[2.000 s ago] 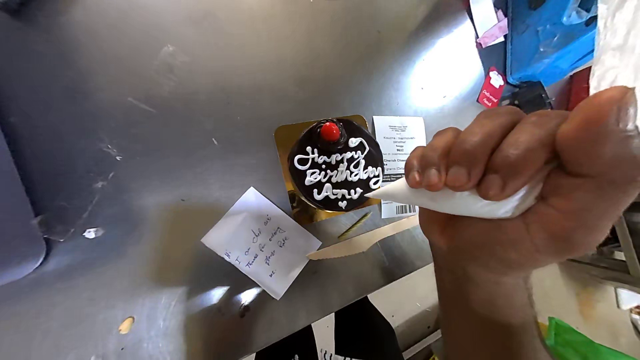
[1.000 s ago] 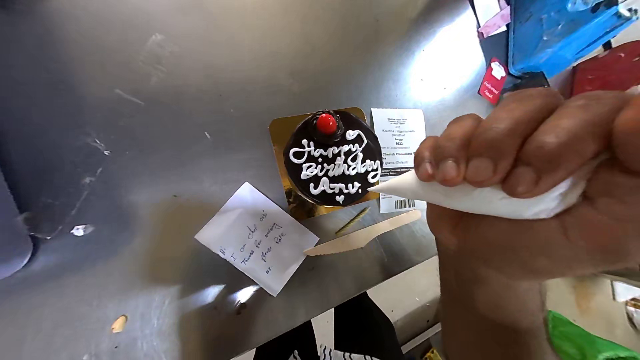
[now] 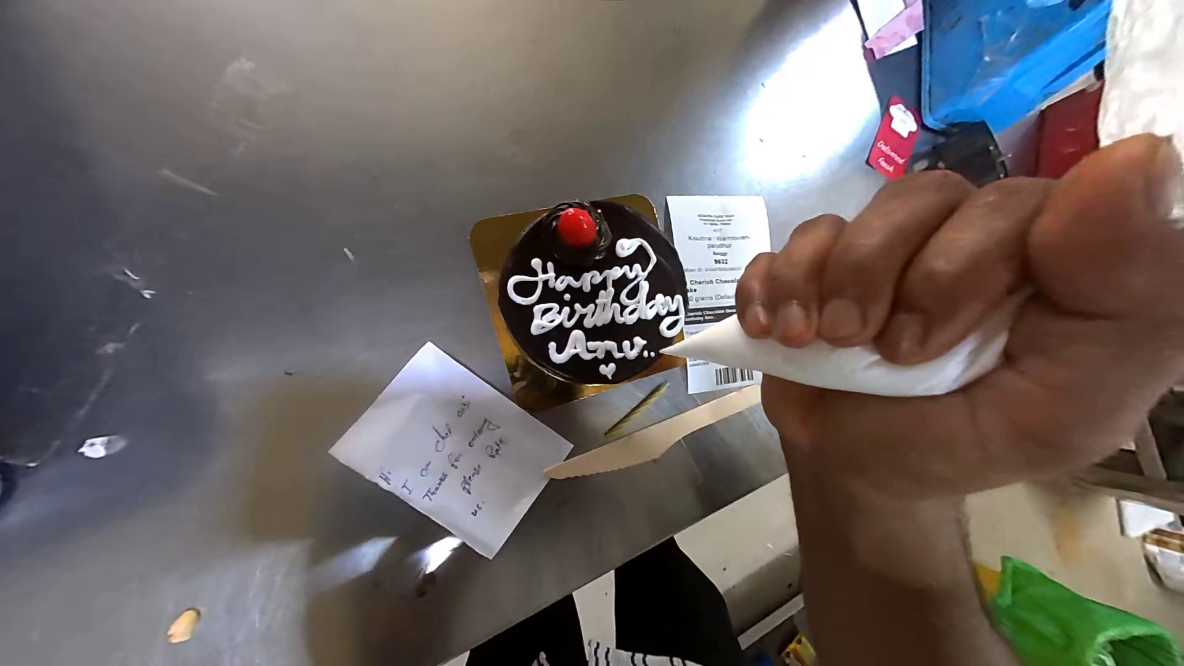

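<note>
My right hand (image 3: 962, 314) is closed around a white piping bag (image 3: 860, 365), its tip at the right side of a round chocolate cake (image 3: 536, 342). The cake bears white piped lettering, a small heart, two dots by the tip and a red cherry (image 3: 577, 227) on a chocolate swirl. It sits on a gold cake board (image 3: 490, 245). A printed receipt (image 3: 717, 217) lies to its right, partly hidden by the bag and fingers. Below are a handwritten note (image 3: 444, 444) and a wooden knife (image 3: 647, 444). My left hand is not in view.
Everything rests on a steel table (image 3: 231, 305), whose near edge crosses below the note. At the upper right are a blue plastic item (image 3: 999, 55), a red tag (image 3: 894, 137) and a black object (image 3: 967, 153). A green bag (image 3: 1073, 620) is at the lower right.
White dots have appeared after the bottom line of lettering: none two seconds ago, one a second ago, two now. My right hand keeps hold of the piping bag.
</note>
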